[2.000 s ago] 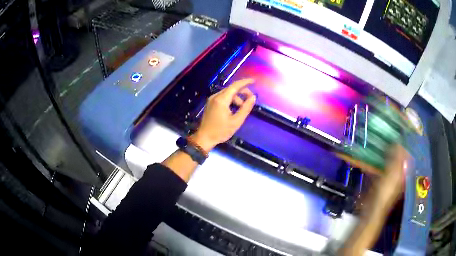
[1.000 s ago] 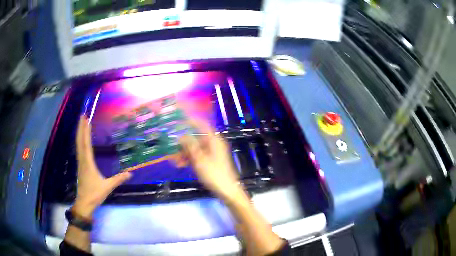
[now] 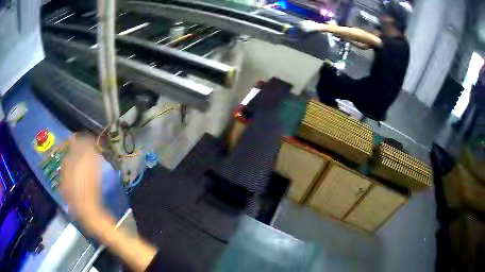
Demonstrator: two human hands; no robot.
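My right hand (image 3: 82, 172) is blurred, at the left of the view, over the blue right side of the machine (image 3: 26, 114). It holds a green PCB panel (image 3: 51, 166), which shows at the hand's left side just below the red emergency stop (image 3: 42, 137). The hand hides part of the panel, and its fingers are not clear. My left hand is not in view. The purple-lit bay (image 3: 10, 226) is cut off by the left edge.
Black ribbed racks (image 3: 255, 143) stand at the centre. Beyond them, stacks of yellow-edged boards (image 3: 337, 133) sit on a wooden cabinet (image 3: 340, 186). A person in black (image 3: 391, 74) is at the upper right. Conveyor rails (image 3: 159, 79) cross the upper left.
The view has swung far to the right, and the machine is now at the left edge. The panel and my right hand have moved from above the bay to the machine's right side. My left hand has left view.
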